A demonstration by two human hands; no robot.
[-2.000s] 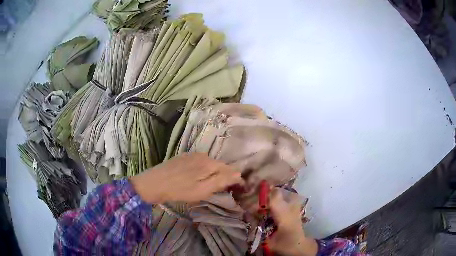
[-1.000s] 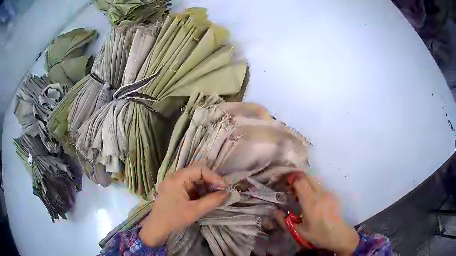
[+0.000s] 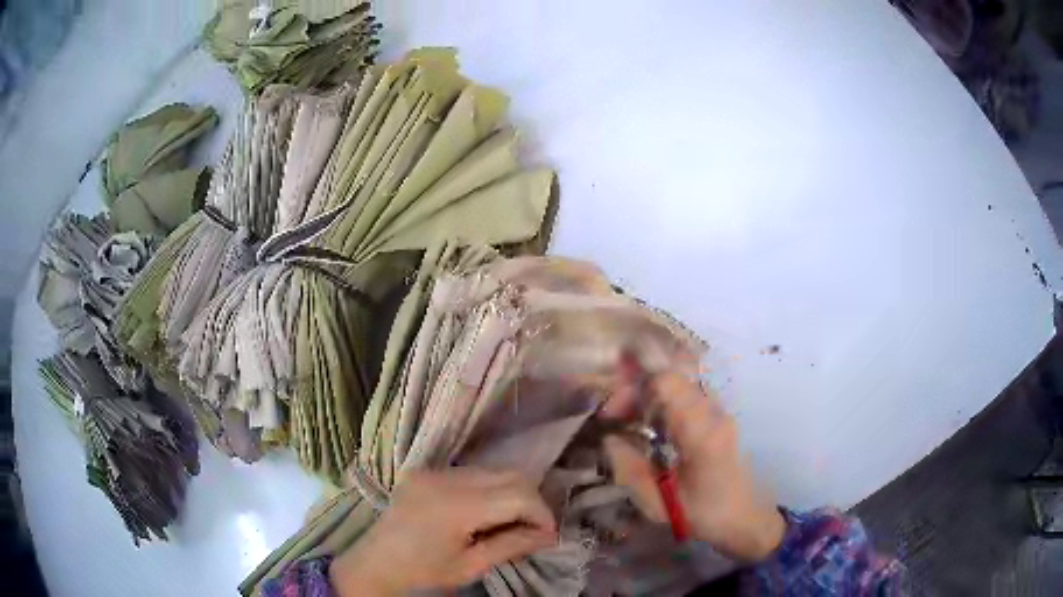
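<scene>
The working bundle of beige cloth pieces (image 3: 466, 379) lies fanned on the table, nearest me, with frayed upper edges. My left hand (image 3: 449, 527) lies on its lower part with fingers curled at the cloth; whether it pinches a layer is hard to tell. My right hand (image 3: 699, 472) holds red-handled scissors (image 3: 671, 499) over the right side of the bundle. The hand is slightly blurred. The blades are mostly hidden or blurred, so their direction is unclear.
A large olive and beige tied bundle (image 3: 274, 262) touches the working bundle's upper left. Smaller bundles lie beyond: green (image 3: 291, 44), olive (image 3: 157, 169), grey (image 3: 93, 280) and dark grey (image 3: 131, 437). The white table's chipped edge (image 3: 1041, 276) curves at right.
The left hand has moved down and slightly right along the bundle. The right hand and scissors have shifted up and left. The upper cloth layers have been turned, showing more of the fanned edges.
</scene>
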